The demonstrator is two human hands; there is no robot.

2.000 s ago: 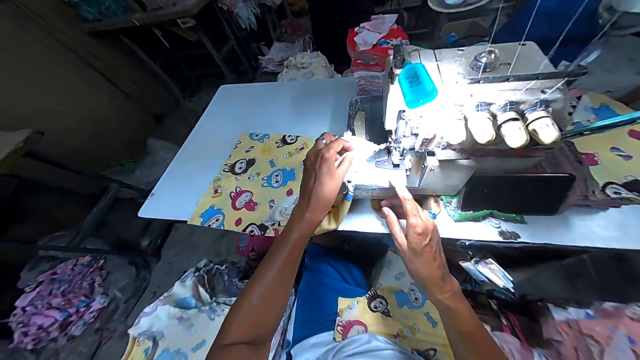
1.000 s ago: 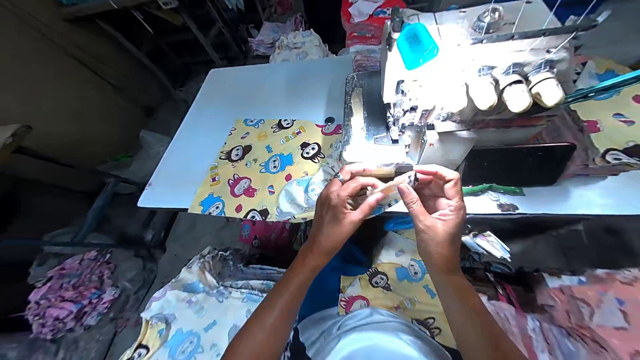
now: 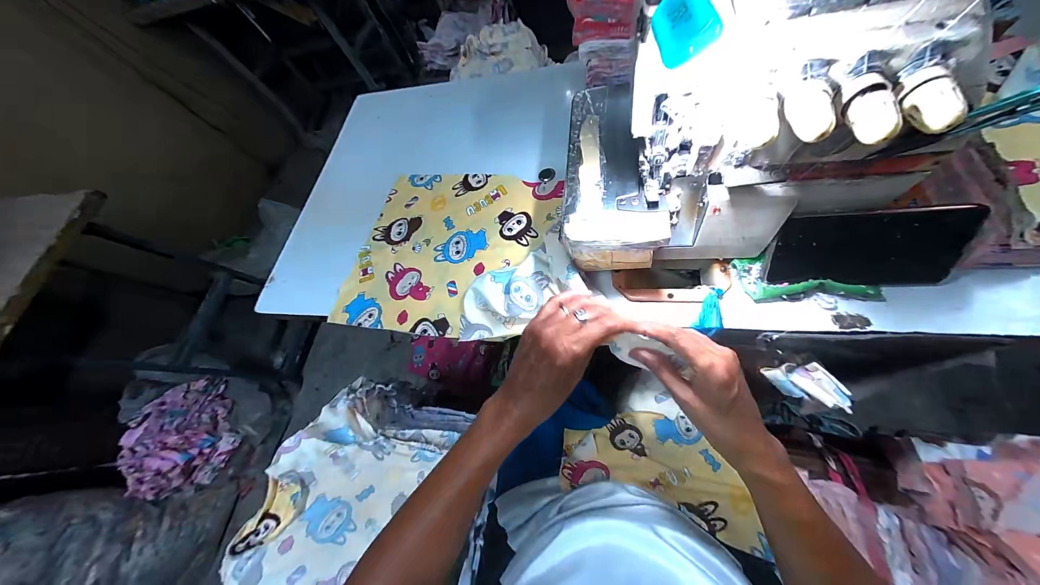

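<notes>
My left hand (image 3: 561, 341) and my right hand (image 3: 703, 366) meet just in front of the table edge, below an overlock sewing machine (image 3: 674, 162). Between them is a pale piece of fabric (image 3: 638, 349), pinched by the fingers and partly hidden. The printed yellow fabric (image 3: 455, 252) lies on the white table to the left of the machine, its pale reverse side folded over near my left hand. More yellow printed fabric (image 3: 650, 463) rests on the lap.
A black phone (image 3: 877, 244) lies on the table (image 3: 325, 236) right of the machine. Thread cones (image 3: 808, 106) stand behind. White printed fabric (image 3: 341, 487) is heaped at the lower left, pink fabric pieces (image 3: 975, 496) at the lower right, and a purple bundle (image 3: 179, 439) sits farther left.
My hands were apart at the machine's front two seconds ago; they then came together, off the table edge, with fabric between them. The yellow fabric's near right corner now shows its pale side.
</notes>
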